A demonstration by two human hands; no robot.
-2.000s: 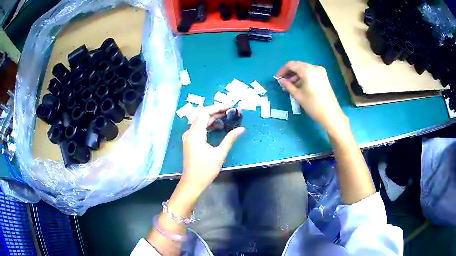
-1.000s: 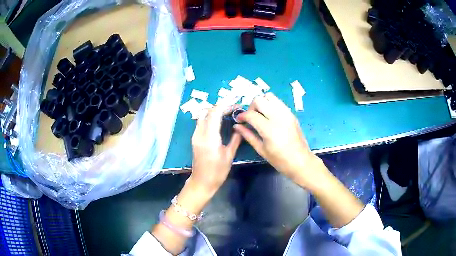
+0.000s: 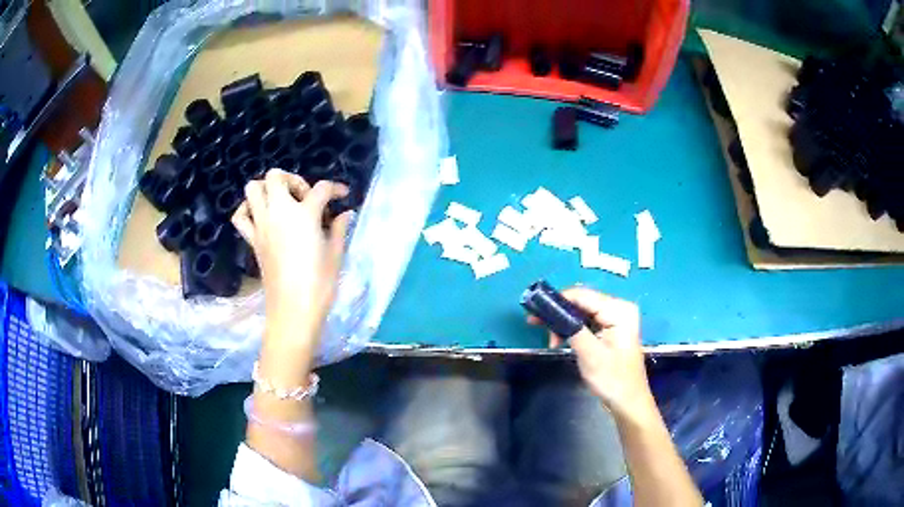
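My right hand [image 3: 610, 337] holds a black housing [image 3: 553, 309] by its lower end, above the front edge of the bench. The housing is tilted, its upper end towards the pile of small white inserts [image 3: 545, 216] on the bench. My left hand [image 3: 292, 223] is over the heap of black housings [image 3: 238, 149] in the lined carton [image 3: 220, 69]. Its fingers are bent over the heap, apart. Whether they grip a housing cannot be told.
A clear plastic liner [image 3: 406, 198] surrounds the carton. A red bin [image 3: 555, 87] with black housings stands at the back. Loose housings [image 3: 565, 129] lie before it. Cardboard sheets [image 3: 783, 208] bear black housings at right. A blue crate [image 3: 35, 396] is lower left.
My left hand has left the housing and moved left to the carton. My right hand now holds the housing and has moved slightly right and down. The camera view has shifted left.
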